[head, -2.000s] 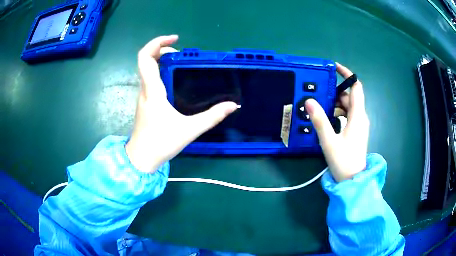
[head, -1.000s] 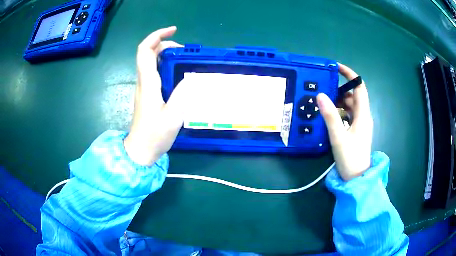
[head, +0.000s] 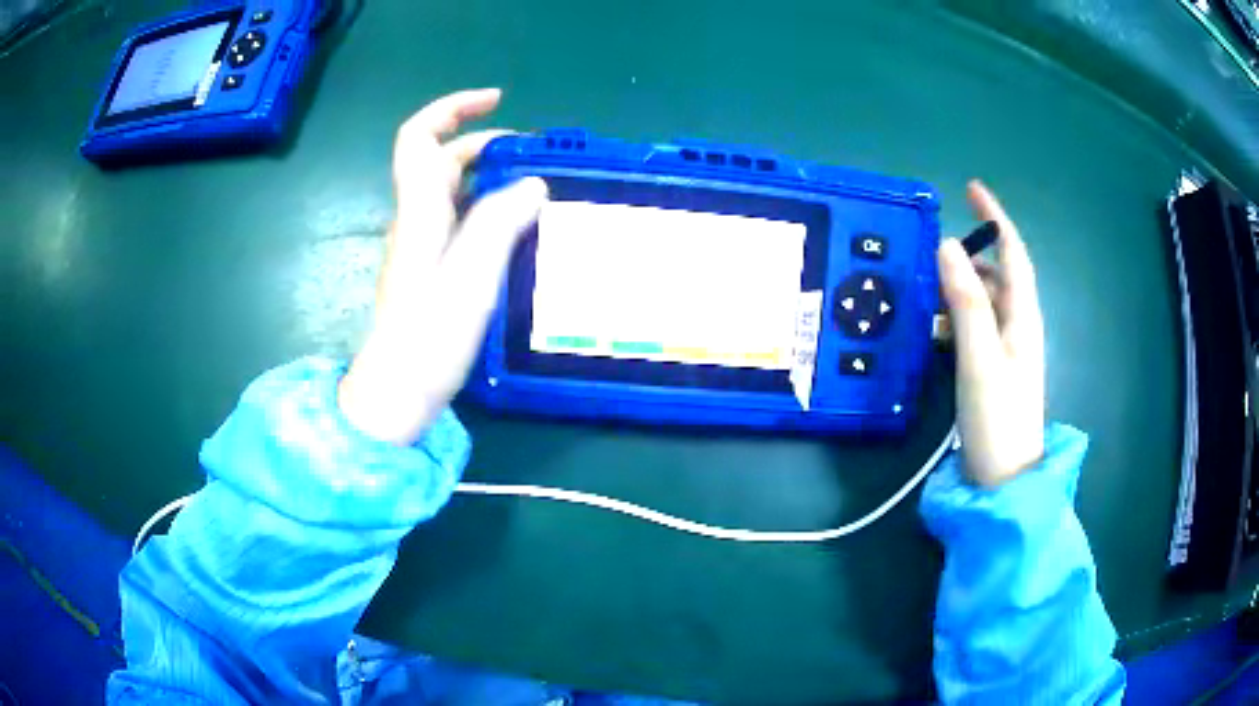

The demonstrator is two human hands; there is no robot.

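Observation:
The blue scan tool is held level in front of me, its screen white with a green and orange strip along the bottom. My left hand grips its left end, thumb at the screen's upper left corner. My right hand is at its right end, thumb by the edge, off the keypad; whether it bears the unit is unclear. A short black stick shows between the right fingers. A white cable loops below the unit to its right side. A pale label sits between screen and keypad.
A second blue scan tool lies at the upper left with its screen lit. A black tray stands at the right edge with white papers along its side. The green bench mat lies under everything.
The screen has gone from black to white with a coloured strip. My left thumb has moved to the screen's upper left. My right thumb has left the keypad for the right edge.

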